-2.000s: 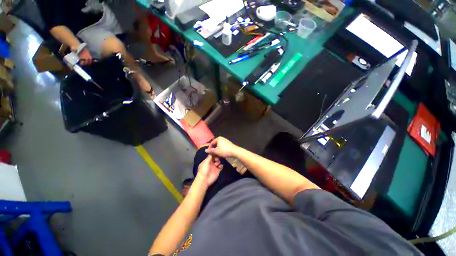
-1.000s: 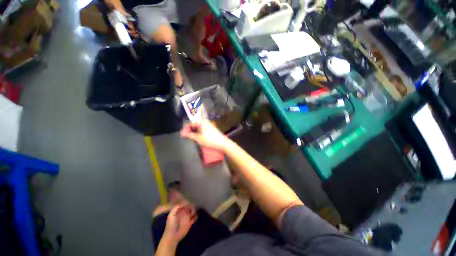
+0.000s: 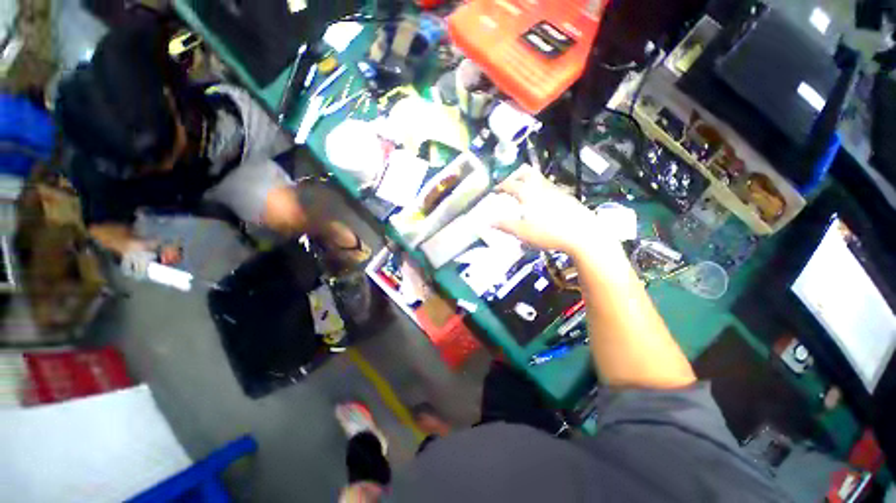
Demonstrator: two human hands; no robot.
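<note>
My right hand [image 3: 540, 211] reaches over the green-mat bench [image 3: 565, 378]. Its fingers are on or just above the end of a long white block-like piece [image 3: 460, 234], beside a white open holder [image 3: 478, 177] with something brown inside. Blur and glare hide whether the fingers grip anything. White sheets or wipes [image 3: 488, 267] lie just below the hand. My left hand is not in view.
An orange-red case [image 3: 526, 49] lies at the back of the bench. Pens, clear cups [image 3: 703, 280] and a long parts tray [image 3: 727, 167] are around the hand. A seated person [image 3: 128, 108] is at left by a black bin [image 3: 265, 319].
The view has swung toward the back of the bench. My right hand has moved from above the floor box to the white things on the bench. My left hand has left the view.
</note>
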